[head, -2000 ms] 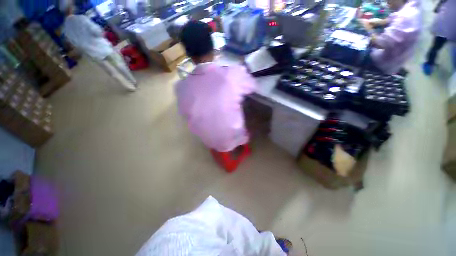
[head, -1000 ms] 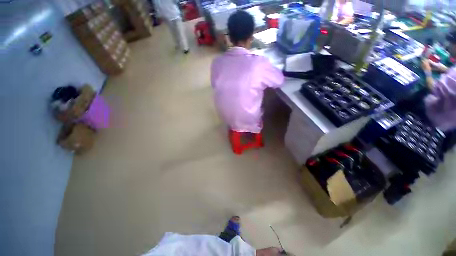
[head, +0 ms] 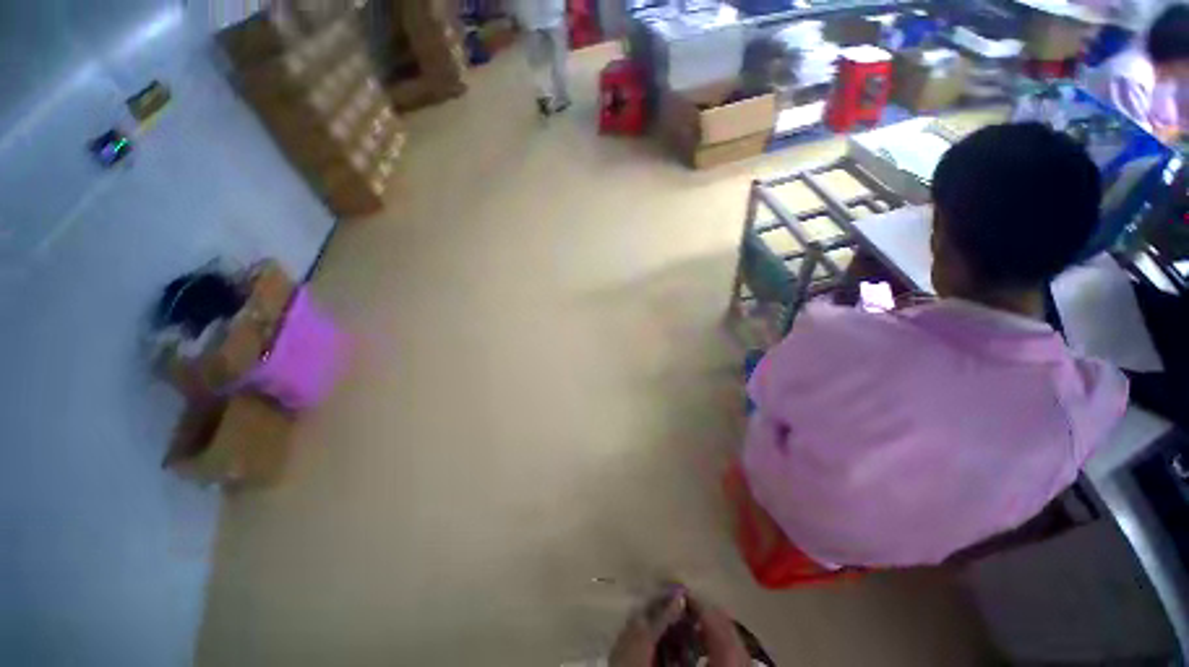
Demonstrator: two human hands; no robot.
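Observation:
Both of my hands are at the bottom edge of the head view, small, blurred and partly cut off. My left hand [head: 635, 638] and my right hand [head: 720, 636] meet at the fingertips around a small dark unit [head: 678, 638]. The fingers cover most of the unit. A short thin dark wire [head: 602, 580] shows just left of and above the hands. A dark band shows near the right wrist.
A person in a pink top [head: 913, 424] sits on a red stool [head: 769, 534] close on the right, beside a bench and metal rack [head: 802, 228]. Cartons [head: 248, 437] and a purple bag [head: 303, 352] stand by the left wall. Stacked cartons [head: 320, 111] and another person [head: 545, 52] are farther off.
The view has moved forward, so the seated person is nearer and farther right. Both hands now show together on the unit; before, a white sleeve and one hand near the wire showed.

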